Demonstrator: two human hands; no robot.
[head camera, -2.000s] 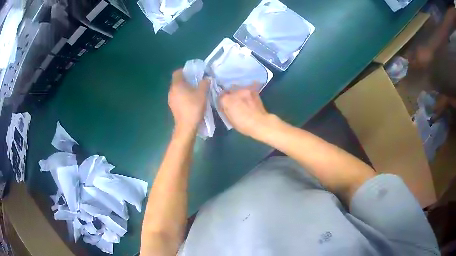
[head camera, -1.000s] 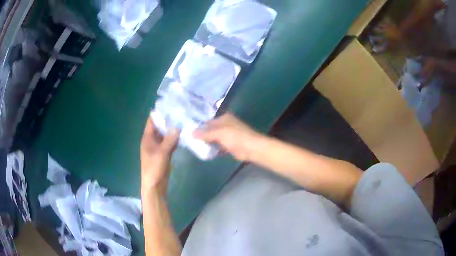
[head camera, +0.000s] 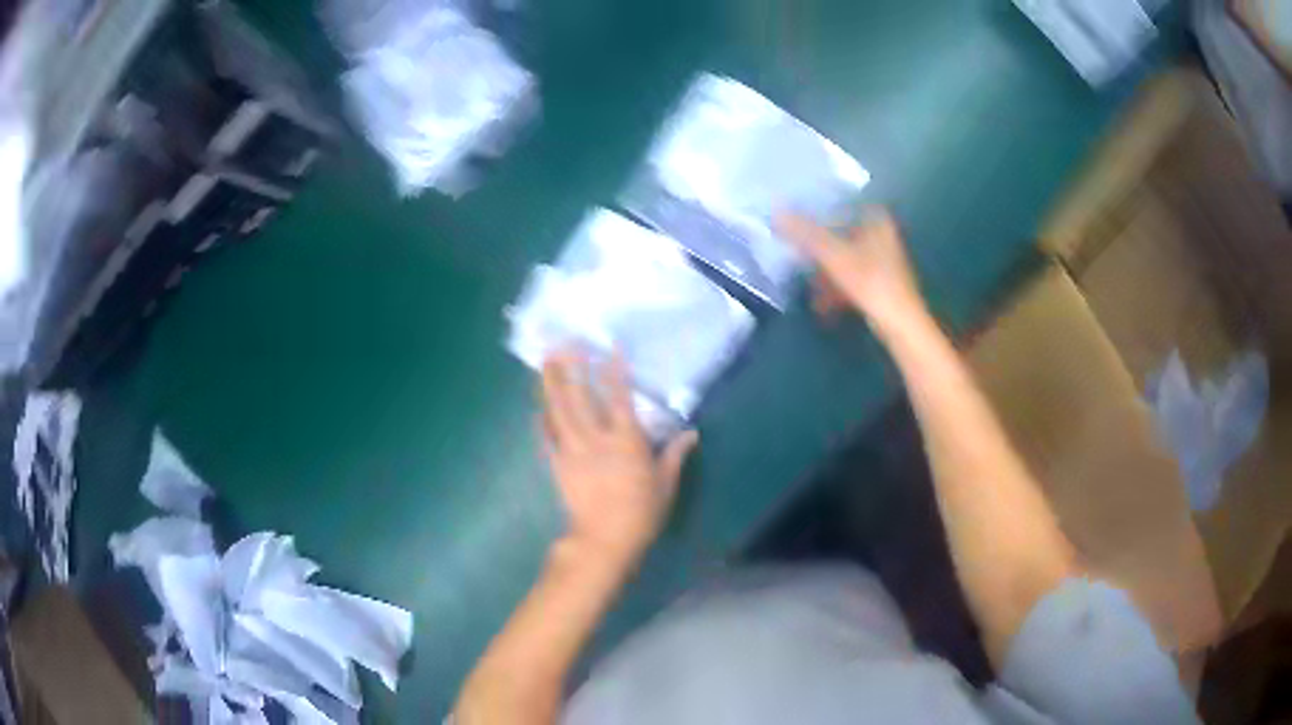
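Observation:
Two square trays with white sleeves on them lie side by side on the green bench. My left hand (head camera: 602, 460) rests flat, fingers spread, on the near edge of the left tray (head camera: 645, 312). My right hand (head camera: 857, 266) is at the near right corner of the other tray (head camera: 751, 163), its fingers touching or just over it; whether it grips the edge is blurred. A loose pile of white sleeves (head camera: 255, 616) lies at the lower left.
A heap of white sleeves (head camera: 432, 99) lies at the far left of the bench. Dark boxes (head camera: 170, 213) line the far edge. An open carton (head camera: 1105, 439) stands at the right, with a white piece (head camera: 1207, 425) in it. Another white item (head camera: 1098, 36) is at the top right.
My hands have moved apart. My left hand now lies flat on the near tray, where both hands handled white material before. My right hand has moved right to the farther tray.

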